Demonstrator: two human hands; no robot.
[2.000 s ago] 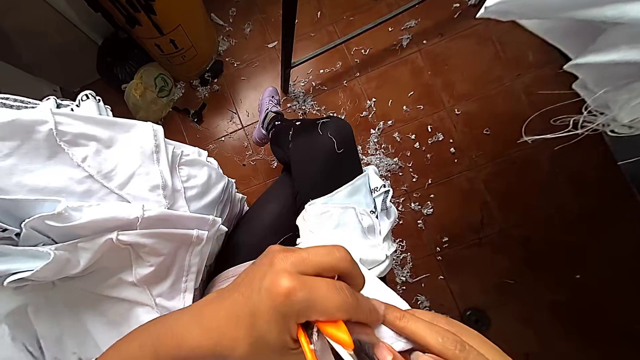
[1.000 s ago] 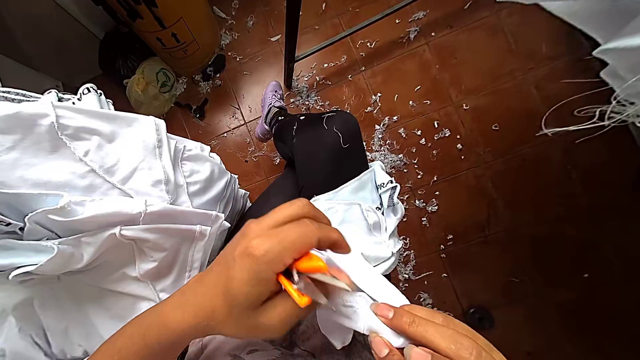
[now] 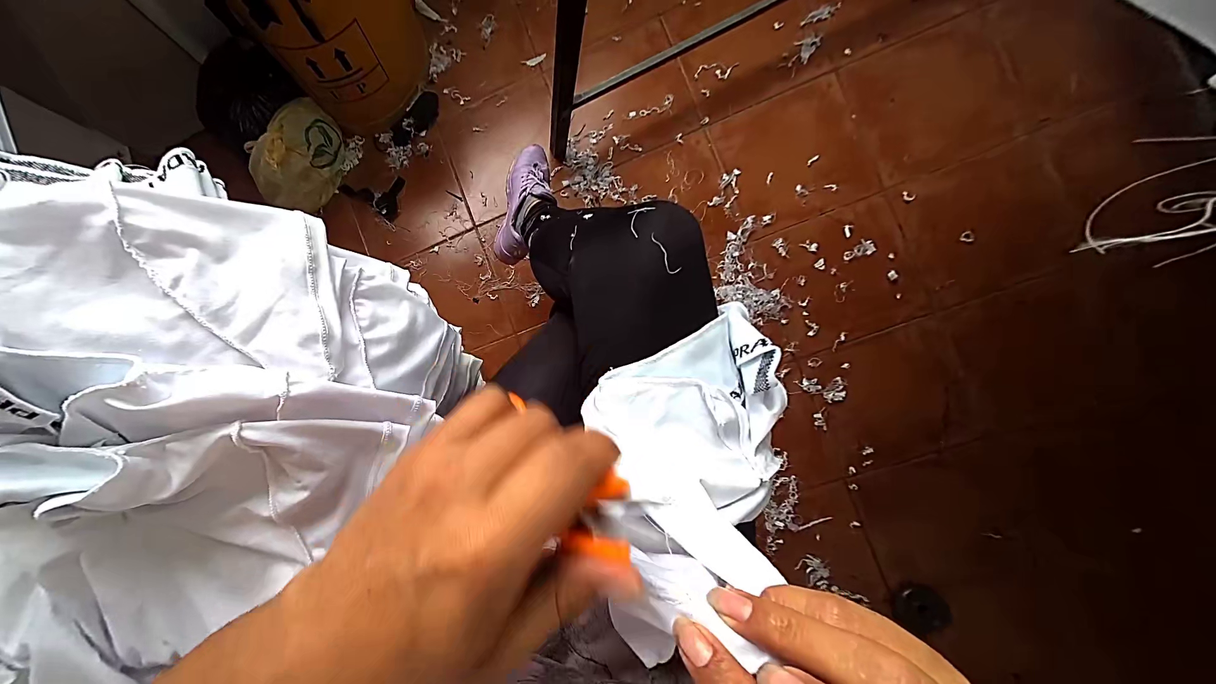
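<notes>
My left hand (image 3: 475, 513) is closed around orange-handled scissors or snips (image 3: 597, 546), blurred, with the blades mostly hidden. The tool is beside a white fabric garment (image 3: 674, 427) lying over the black-clad leg. Part of the garment forms a narrow white strip (image 3: 712, 537). Its lower end and a neighbouring fold are pinched between the fingertips of my right hand (image 3: 807, 632), low in the view. To the left of my left hand lies a large heap of white garments (image 3: 218, 285) with stitched seams.
Thread and fabric scraps (image 3: 750, 285) are scattered over the brown tiled floor (image 3: 950, 190). A dark metal table leg (image 3: 567, 76) stands beyond the purple shoe (image 3: 524, 199). At the upper left are a yellow container (image 3: 351, 57), a tied plastic bag (image 3: 296, 157) and a black bag (image 3: 237, 95).
My left hand has pulled back a little to the left with the orange tool since one second ago. The white cloth at the upper right has mostly left the view, leaving loose threads visible.
</notes>
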